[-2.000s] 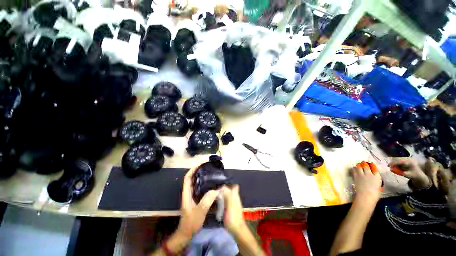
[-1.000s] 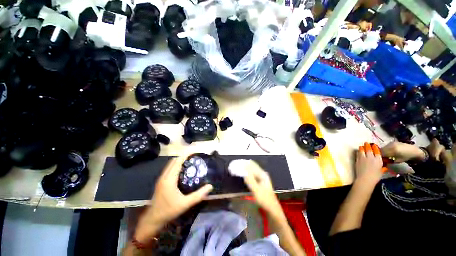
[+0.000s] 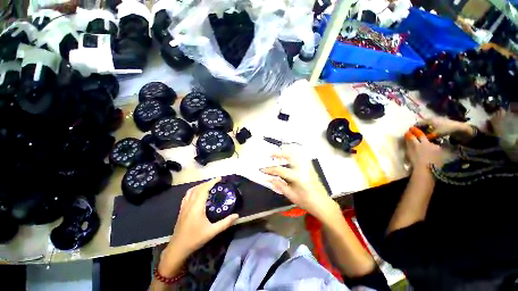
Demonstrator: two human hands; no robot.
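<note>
My left hand [image 3: 193,219] holds a round black camera head [image 3: 221,200] above the black mat [image 3: 142,219], its face with pale dots turned up. My right hand [image 3: 301,185] is over the right part of the mat, palm down, fingers apart, with nothing visible in it. A pale patch lies by its fingertips; I cannot tell if it is the cloth. The pliers [image 3: 275,141] lie beyond my right hand, their handles hardly visible. Several camera heads [image 3: 170,132] with dot rings stand beyond the mat on the left.
A pile of black housings [image 3: 51,153] fills the left. A clear bag [image 3: 244,74] stands at the back. Two black shells [image 3: 342,135] lie near the orange tape [image 3: 360,153]. Blue bins [image 3: 369,59] are at back right. Another person's hands [image 3: 423,150] work at the right.
My right hand has left the camera head and moved right, its fingers opening; the white pad no longer shows clearly in it. My left hand still holds the head. The view has shifted.
</note>
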